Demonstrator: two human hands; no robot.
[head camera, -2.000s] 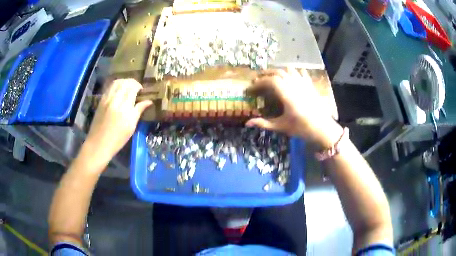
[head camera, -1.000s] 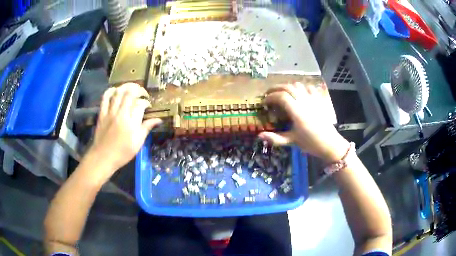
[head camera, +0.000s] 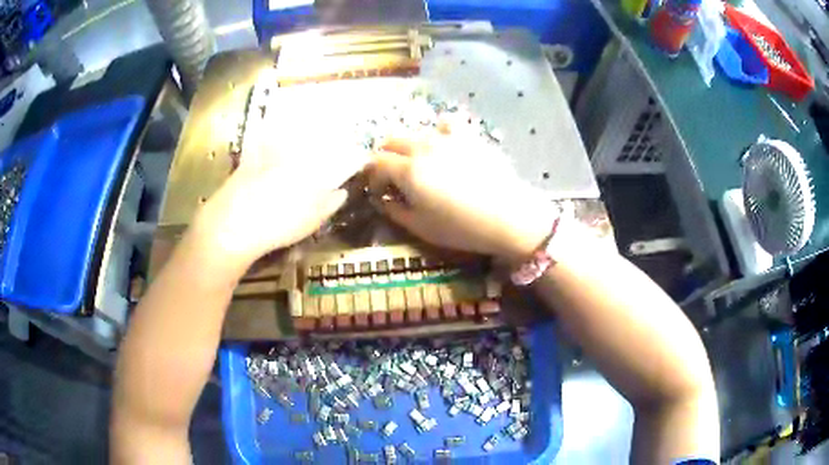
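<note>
My left hand (head camera: 282, 195) and my right hand (head camera: 454, 186) are over the near side of the connector pile (head camera: 427, 113) on the plate, close together. Their fingers are bent; some small connectors show between them, but I cannot tell whether any are held. The brass-coloured loading fixture (head camera: 391, 295) lies below the hands, with a row of slots, a green strip and red-brown teeth along its near edge. My right wrist is beside its right end. The near blue tray (head camera: 233, 400) sits below it with many scattered silver connectors.
A second fixture (head camera: 350, 59) is at the far end of the metal base plate (head camera: 509, 91). Side blue trays (head camera: 68, 209) are at left. The green bench at right holds a white fan (head camera: 777, 195), a red bin (head camera: 773, 54) and a can (head camera: 674, 25). A grey hose (head camera: 182, 36) stands far left.
Both hands have left the ends of the near fixture and moved up and inward onto the connector pile. The fixture's slots, filled with silver pieces two seconds ago, now look empty.
</note>
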